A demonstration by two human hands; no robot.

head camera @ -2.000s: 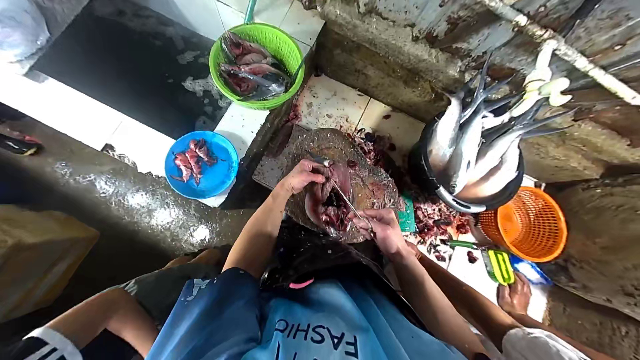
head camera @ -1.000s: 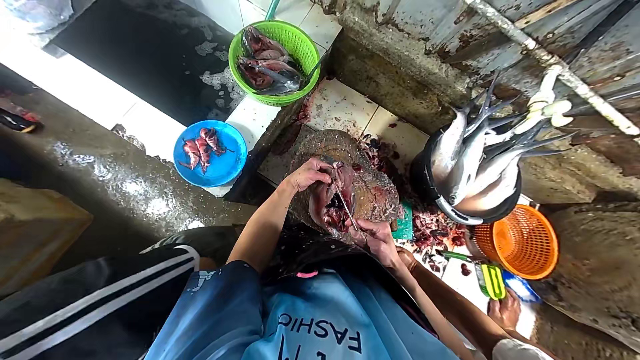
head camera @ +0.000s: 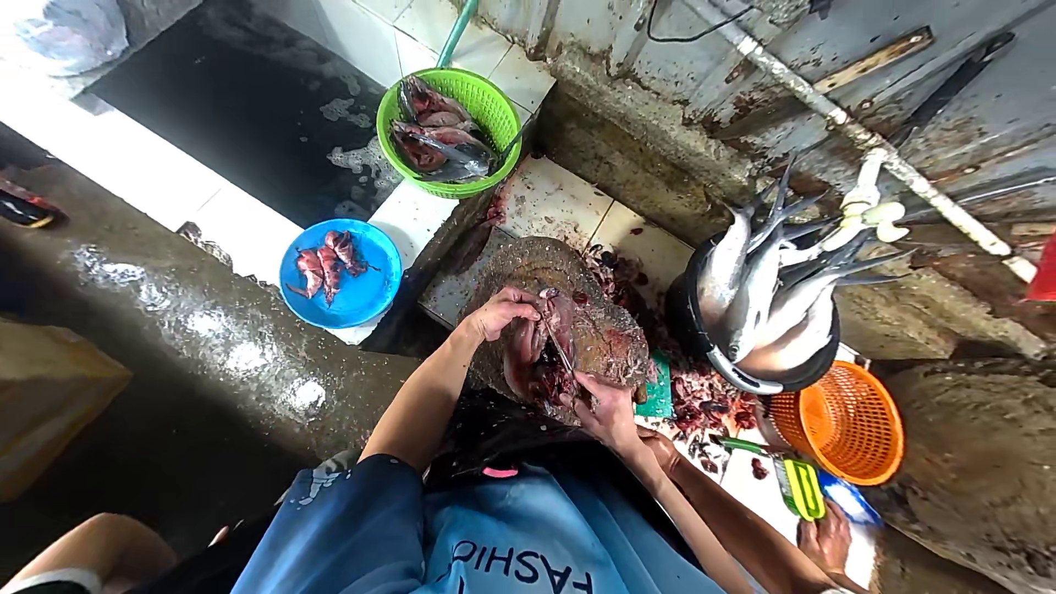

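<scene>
A split-open fish with red innards showing lies on a round, worn chopping block. The fingers of my left hand grip the fish at its far edge. In my right hand is a thin-bladed knife, its blade lying across the fish's opening. The handle is hidden by my fingers. Dark red guts are heaped on the tiles beside the block.
A green basket holds cut fish; a blue plate carries several red pieces. Whole fish stand tail-up in a black bucket. Near it are an orange basket, a brush and another person's foot. A water basin lies at upper left.
The striped trouser leg of a person at lower left, seen one second ago, is gone from there; a bare knee shows now. My hands stay at the fish.
</scene>
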